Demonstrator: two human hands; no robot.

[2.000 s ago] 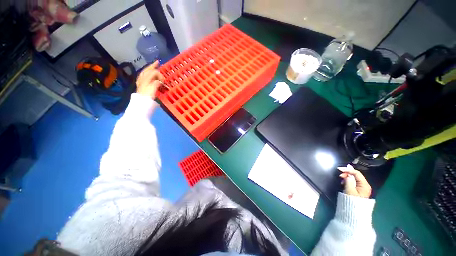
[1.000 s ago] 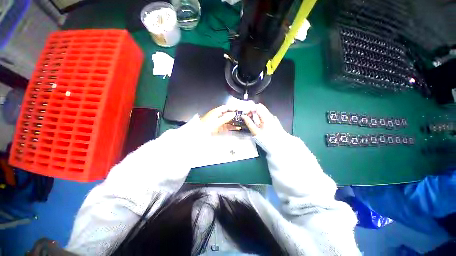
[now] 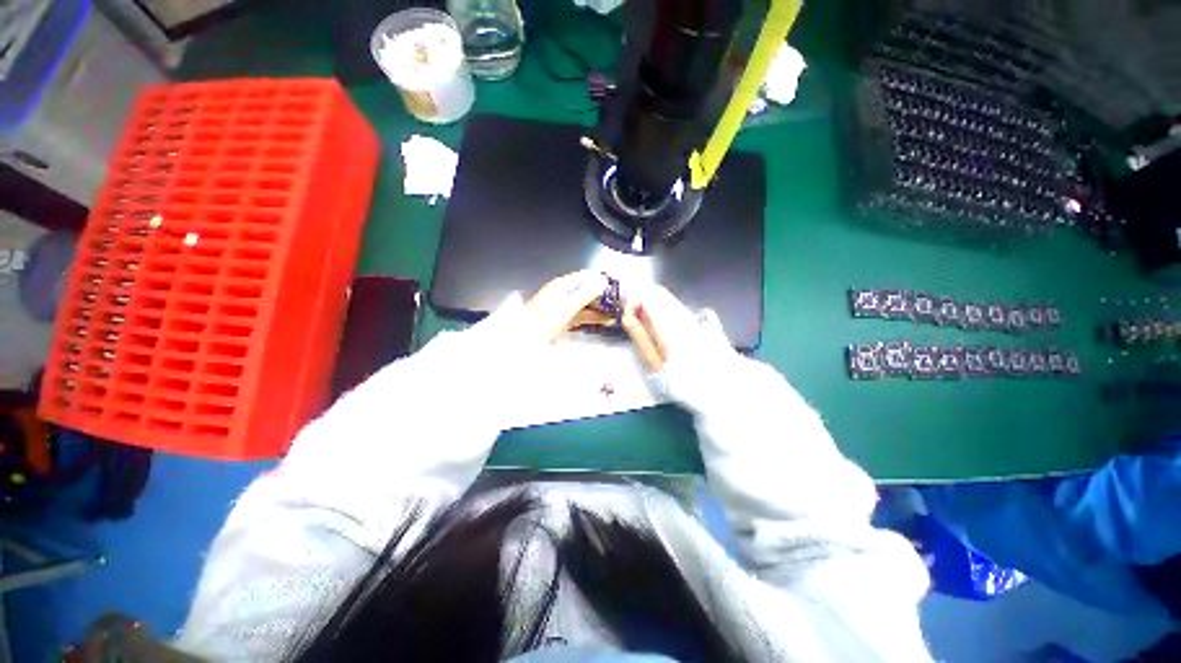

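Note:
A small dark electronic module (image 3: 610, 295) is held under the microscope's ring light (image 3: 641, 214), in a bright white spot. My left hand (image 3: 566, 304) grips it from the left with thumb and fingers. My right hand (image 3: 654, 324) is close against its right side; whether those fingers grip it is hard to tell in the glare. Both hands are above the front edge of the black base plate (image 3: 499, 194). A white paper sheet (image 3: 570, 376) with small reddish specks lies below the hands.
An orange-red slotted tray (image 3: 246, 259) and a black phone (image 3: 378, 330) are on the left. A tub (image 3: 425, 71), a clear bottle (image 3: 490, 39) and a tissue (image 3: 429, 167) are behind. Two module rows (image 3: 961, 363) and clear trays (image 3: 965, 143) are right. A blue sleeve (image 3: 1127, 518) is front right.
The view has swung from the tray toward the microscope. My left hand has left the tray and joined my right under the light. Since the last earlier frame, the module has tilted and my right fingers have shifted.

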